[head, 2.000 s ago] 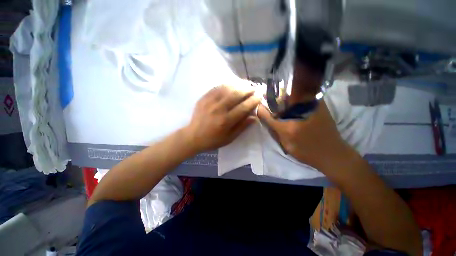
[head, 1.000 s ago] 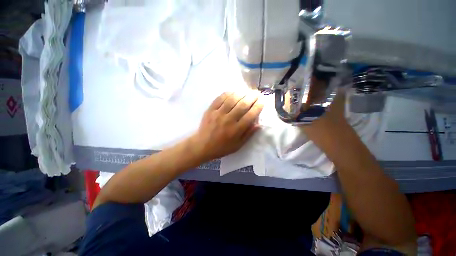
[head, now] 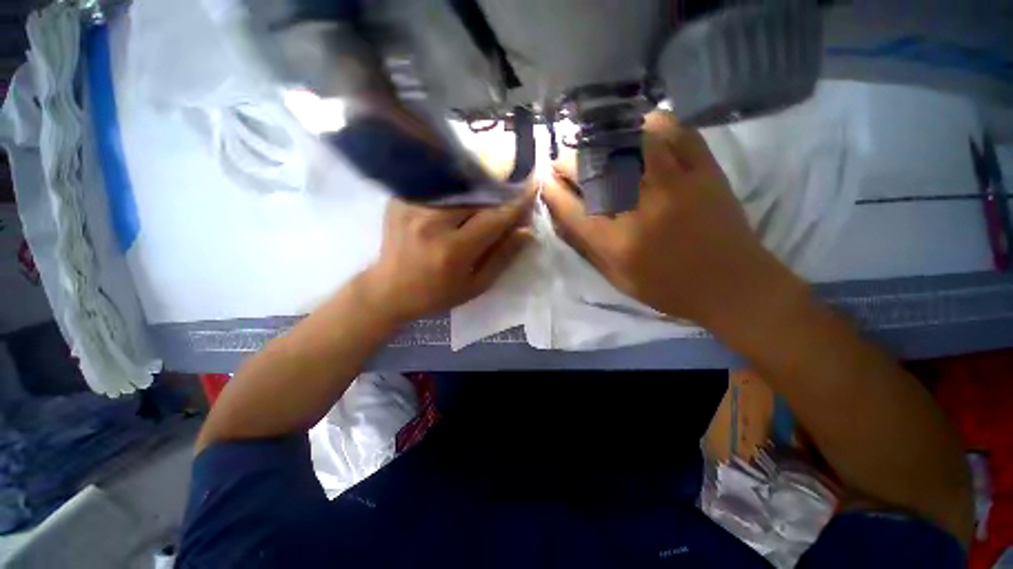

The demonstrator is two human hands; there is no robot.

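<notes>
White fabric (head: 600, 306) lies under the sewing machine head (head: 578, 56), with a straight folded edge hanging over the table's front edge. My left hand (head: 450, 250) lies on the fabric left of the needle area, its fingertips pressed together at the fold. My right hand (head: 667, 222) is on the right side of the fold, with thumb and a finger at the cloth and other fingers partly behind a grey machine part. The fingertips of both hands nearly meet below the presser foot area. The needle itself cannot be made out.
A wavy stack of cut pieces (head: 78, 245) hangs at the table's left edge beside blue tape (head: 111, 145). Snips (head: 991, 206) lie at the far right. The grey front edge (head: 256, 342) runs before me. White pieces in plastic (head: 361, 433) and a red heap (head: 978, 411) are below.
The view has shifted and the machine head appears from a different angle. My right hand, partly behind the machine head before, now shows beside the fold. My left hand stays on the fabric.
</notes>
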